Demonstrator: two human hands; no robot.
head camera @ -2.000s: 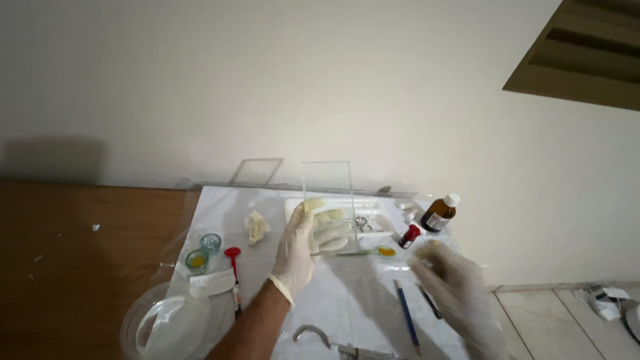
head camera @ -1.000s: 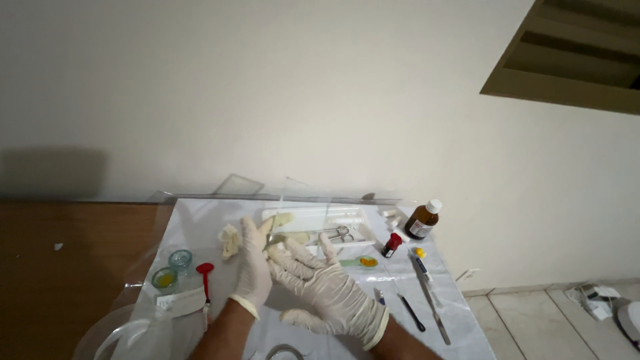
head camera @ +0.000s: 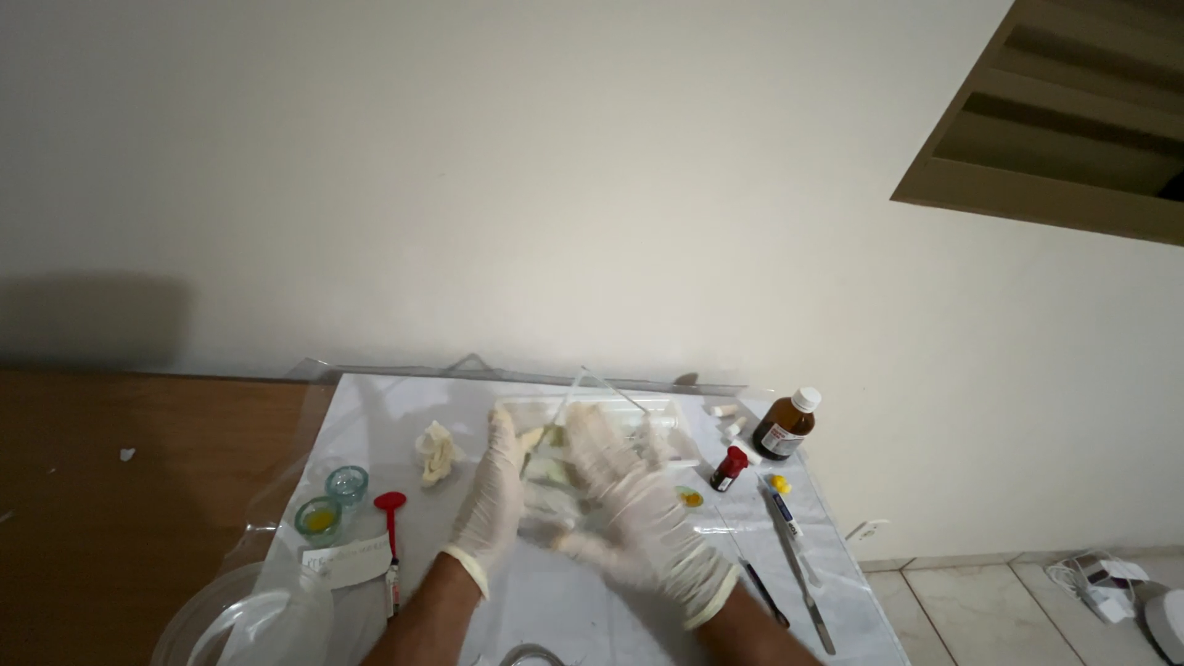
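A clear glass or plastic plate [head camera: 592, 379] stands tilted over the white tray [head camera: 684, 435], its edge gripped by my left hand [head camera: 490, 499] in a pale latex glove. My right hand [head camera: 638, 518], gloved too, is spread against or just before the plate and is blurred. Something pale and crumpled [head camera: 550, 499] shows between the hands; what it is I cannot tell. Metal instruments in the tray are partly hidden by my right hand. A crumpled cream glove or cloth [head camera: 437, 453] lies left of my left hand.
Left are two small glass cups [head camera: 347, 484], a red-headed tool [head camera: 390, 502] and a clear plastic bowl [head camera: 245, 620]. Right are an amber bottle [head camera: 786, 425], a red-capped vial [head camera: 730, 469], a metal spatula [head camera: 812, 606] and a black-handled tool [head camera: 766, 592]. A wall stands behind.
My right hand, two seconds ago over the cloth's right side, is now at the plate beside my left. The plate, upright then, is now tilted.
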